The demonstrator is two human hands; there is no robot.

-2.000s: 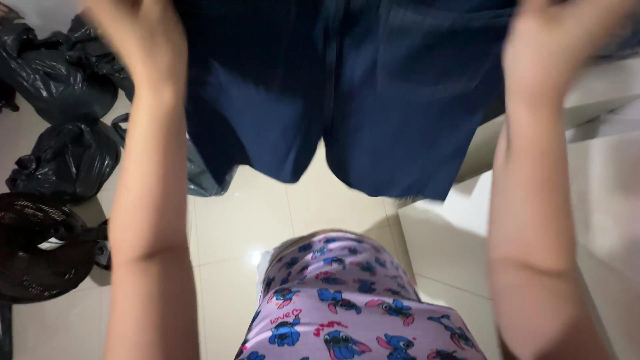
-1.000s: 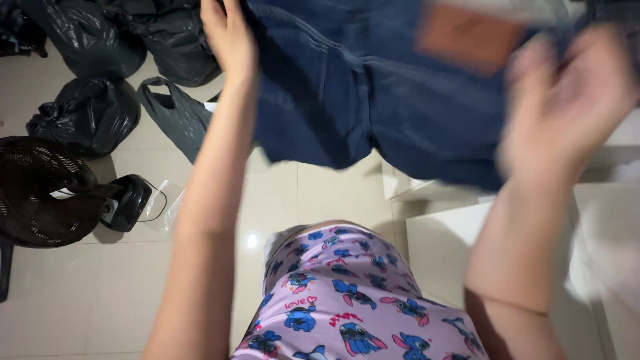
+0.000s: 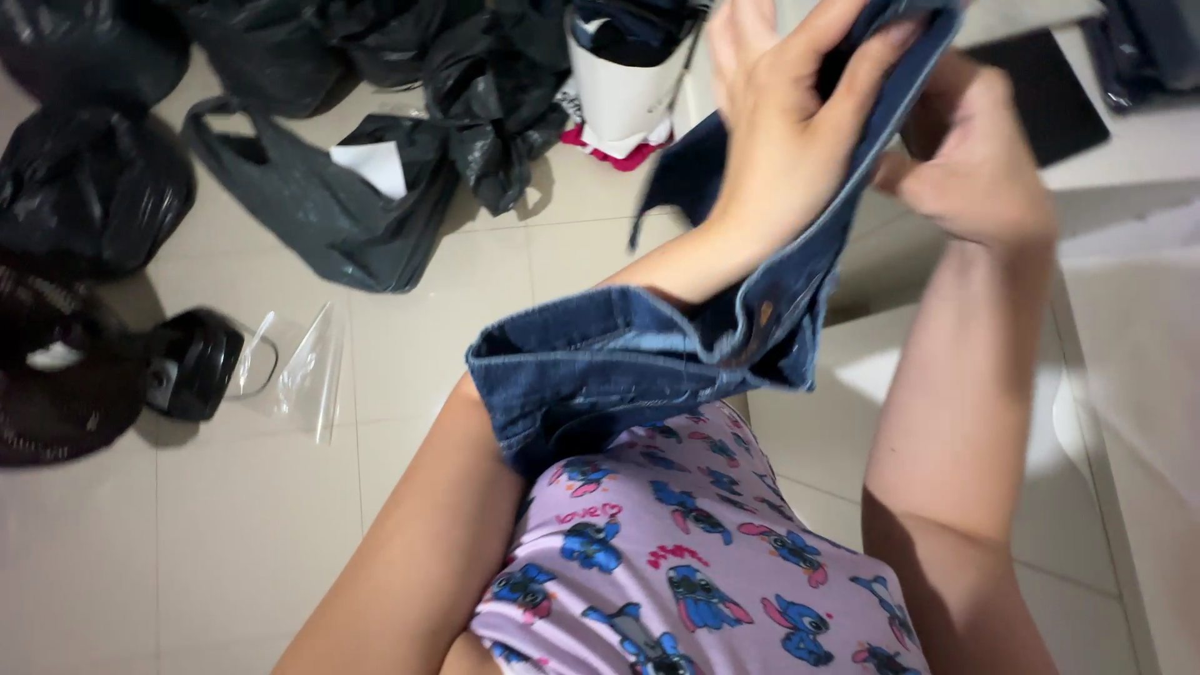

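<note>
A pair of blue denim shorts (image 3: 647, 375) hangs folded over my left forearm, with its waistband and metal button near my body. My left hand (image 3: 797, 112) reaches up into the denim, thumb and fingers around a fold near the top of the view. Across that raised edge of the cloth, my right hand (image 3: 975, 150) is close against the outer side; its fingertips are partly hidden and blurred, so whether it grips the cloth is unclear.
Several black plastic bags (image 3: 84, 187) and a dark carrier bag (image 3: 328, 206) lie on the tiled floor. A dark fan (image 3: 66, 375) and clear plastic film (image 3: 314, 370) are at the left. A white container (image 3: 628, 98) holds dark cloth. A dark flat item (image 3: 1045, 98) is at the upper right.
The shorts, earlier spread between my two hands, are now bunched over my left forearm. My hands have come closer together. The view has shifted toward the left side of the floor.
</note>
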